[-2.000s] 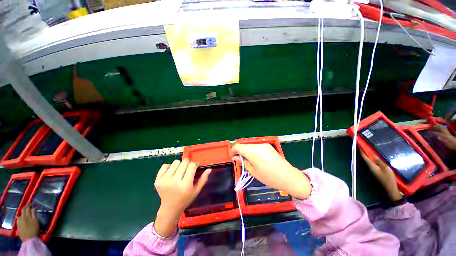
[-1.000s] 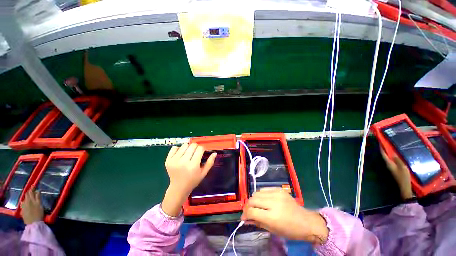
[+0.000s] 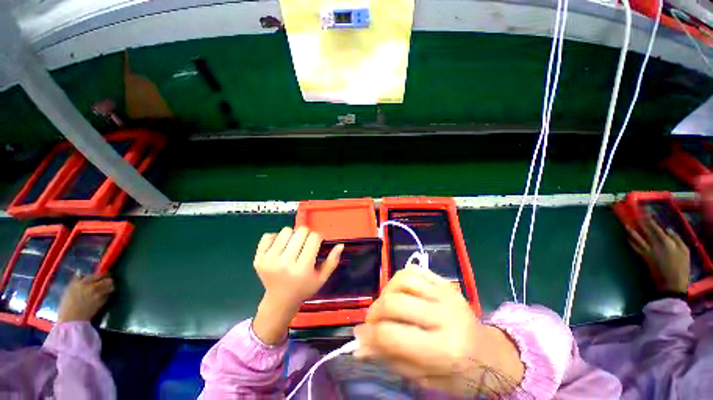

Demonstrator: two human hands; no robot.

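Note:
Two tablets in red trays lie side by side in front of me. The left tablet (image 3: pixel 349 273) sits low in its red tray (image 3: pixel 336 316), with plain red floor showing above it. My left hand (image 3: pixel 291 269) rests over its left side, fingers spread. The right tablet (image 3: pixel 426 238) lies in its own red tray (image 3: pixel 461 250), its lower part hidden by my right hand. My right hand (image 3: pixel 414 324), slightly blurred, is closed around a white cable (image 3: pixel 405 226). The cable arcs to the top left edge of the right tray, and its other end trails down to the left.
Other red trays with tablets lie at the left (image 3: pixel 117 244) and right (image 3: pixel 693 250), with other people's hands on them. White cables (image 3: pixel 539 156) hang at the right. A grey post (image 3: pixel 102 156) crosses the left. A yellow sheet (image 3: pixel 348 62) with a small meter (image 3: pixel 349 17) hangs ahead.
My right hand moved from the trays' top down towards me with the cable. The left tablet shifted within its tray. The person at the right has put down the lifted tray.

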